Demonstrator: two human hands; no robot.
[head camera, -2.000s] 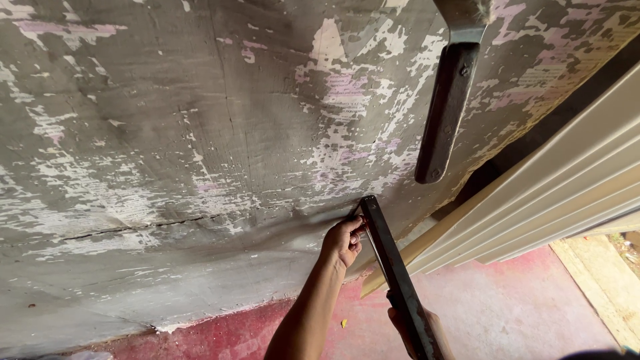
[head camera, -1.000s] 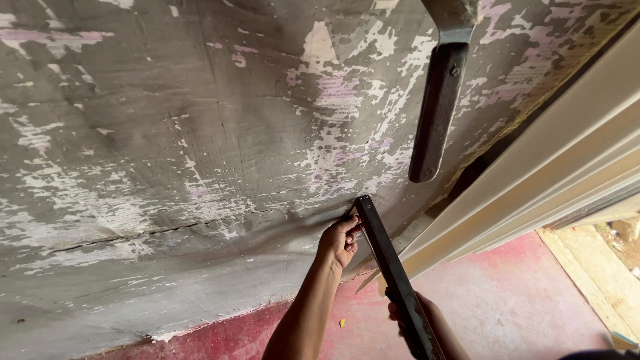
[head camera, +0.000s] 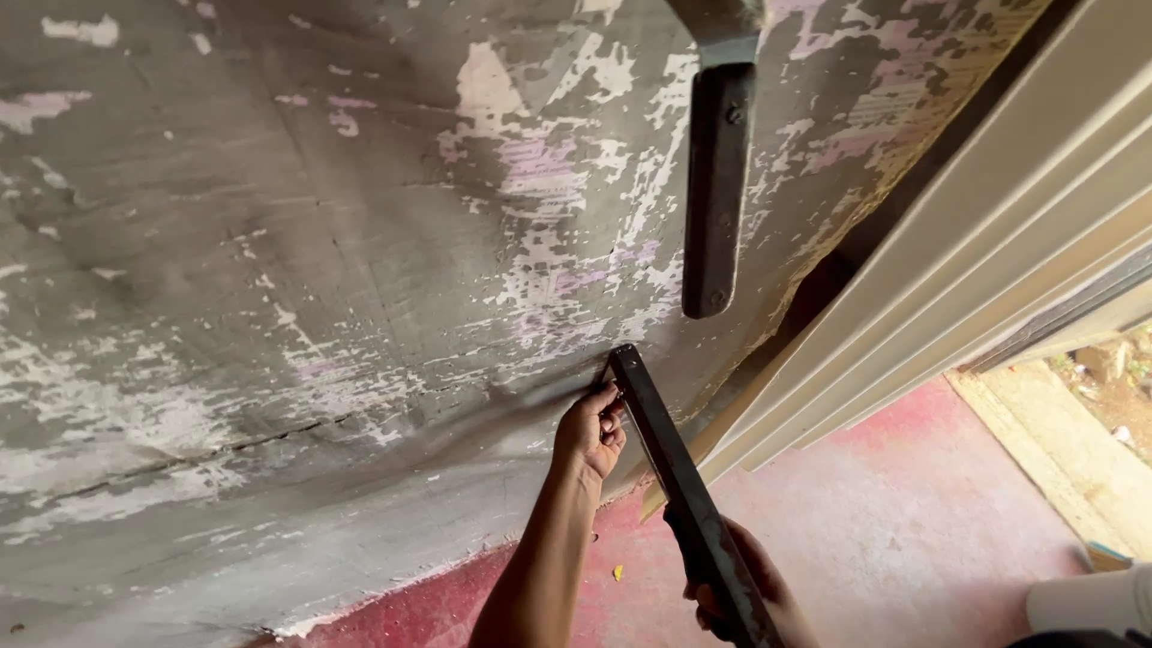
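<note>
My right hand (head camera: 733, 585) is wrapped around the lower part of a long dark bar (head camera: 670, 450), which slants up to the wall (head camera: 360, 234). Beside the bar's upper end, my left hand (head camera: 594, 427) has its fingers curled and pinched close to the bar's thin metal edge. Whatever lies between those fingertips is too small to make out. Above them, a metal bracket (head camera: 724, 40) carries a dark grip-like piece (head camera: 717, 189) with screws at both ends. Patches of white and pink show through the wall's worn grey surface, and a crack runs across its lower left.
Cream grooved door-frame moulding (head camera: 900, 261) slants along the right side. The floor (head camera: 864, 513) is red and pink, with a small yellow scrap (head camera: 617, 571) on it. A white round container (head camera: 1089, 598) stands at the bottom right, near a pale threshold strip (head camera: 1035, 450).
Both hands remain at nearly the same places on and beside the bar. The view has shifted slightly, bringing the white container into sight.
</note>
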